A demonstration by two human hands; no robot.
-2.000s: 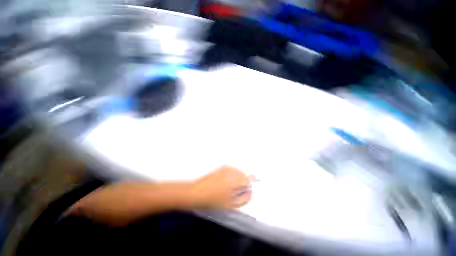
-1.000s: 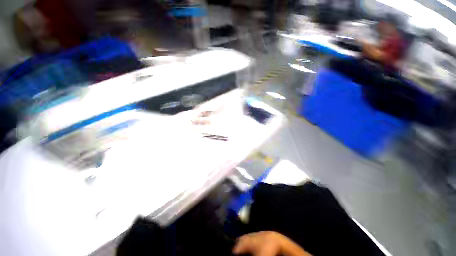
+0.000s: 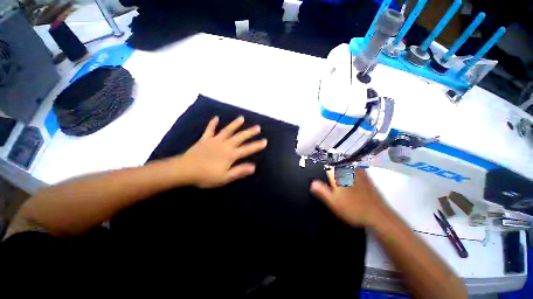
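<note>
A black garment panel point(image 3: 269, 193) lies flat on the white table and hangs over its front edge. My left hand point(image 3: 219, 156) rests palm down on the panel with its fingers spread, holding nothing. My right hand point(image 3: 350, 198) lies at the panel's right side, just in front of the needle area, partly hidden by the machine parts. Its thumb is apart on the cloth. The white sewing machine point(image 3: 342, 111) stands over the panel's right edge. No oval patch shows on the panel.
A round dark patch stack point(image 3: 94, 100) sits on a blue surface at left. Dark snips point(image 3: 450, 233) and small brown pieces point(image 3: 460, 202) lie right of the needle. Blue thread pegs point(image 3: 439, 29) stand behind the machine. Black cloth lies beyond the table.
The view has swung back from the right side to the table. The black cloth my right hand was at beside the table is now gone from there; a black panel lies under both hands.
</note>
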